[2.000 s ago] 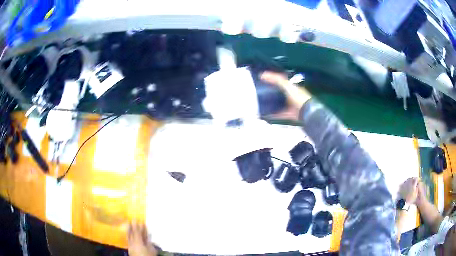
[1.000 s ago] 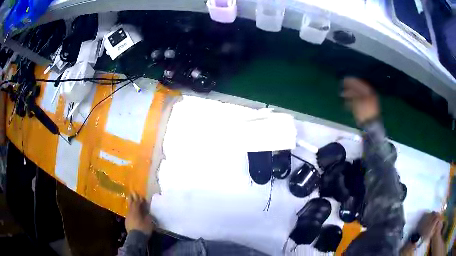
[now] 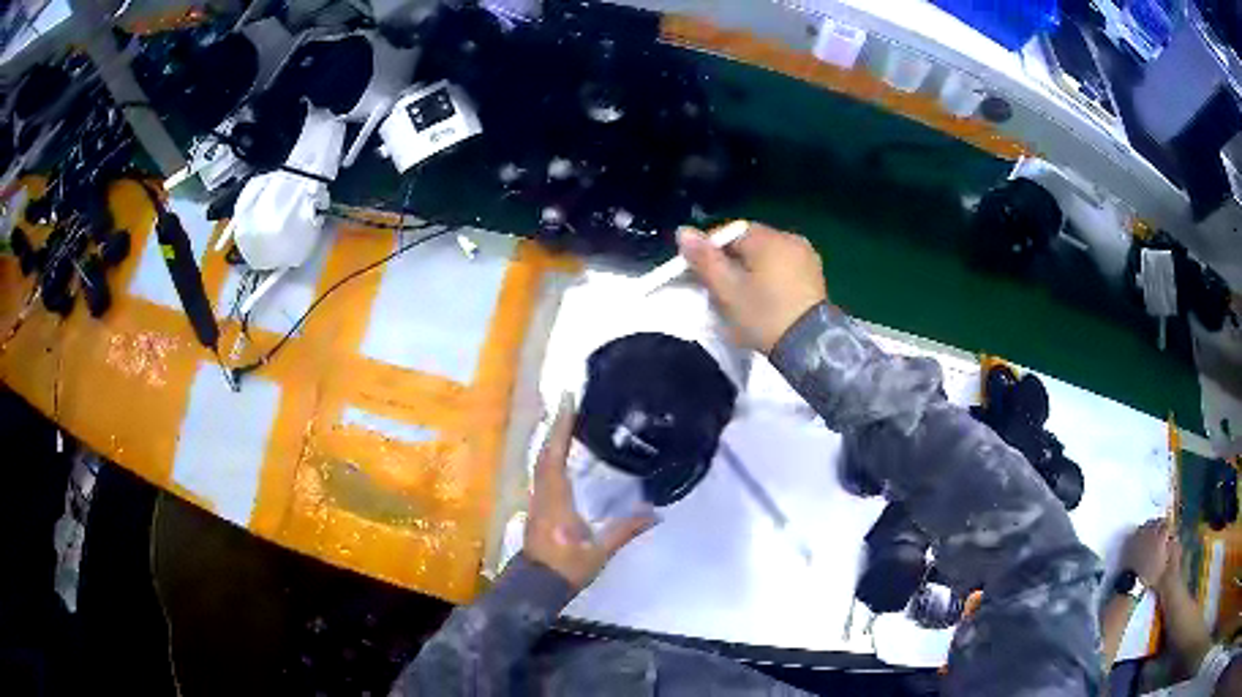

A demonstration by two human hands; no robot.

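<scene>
A white housing with a round black camera ball head (image 3: 657, 411) lies on the white sheet (image 3: 790, 599) in front of me. My left hand (image 3: 575, 524) is at its lower left side, thumb and fingers spread around it. My right hand (image 3: 763, 283) is above it, with thumb and fingers pinched on a slim white antenna (image 3: 697, 259) at the housing's top edge. Whether the antenna is joined to the housing cannot be told. The underside of the unit is hidden.
Loose black lens housings (image 3: 892, 558) lie at right, partly behind my right sleeve. A white box (image 3: 431, 125), a white unit (image 3: 289, 204) and a black screwdriver (image 3: 188, 279) are at left. The green belt (image 3: 872, 218) runs behind. Another person's hands (image 3: 1151, 552) show at far right.
My right hand has come back from the belt to the unit and holds an antenna. My left hand has moved from the bench edge to the unit, which now shows its black ball. The view has shifted.
</scene>
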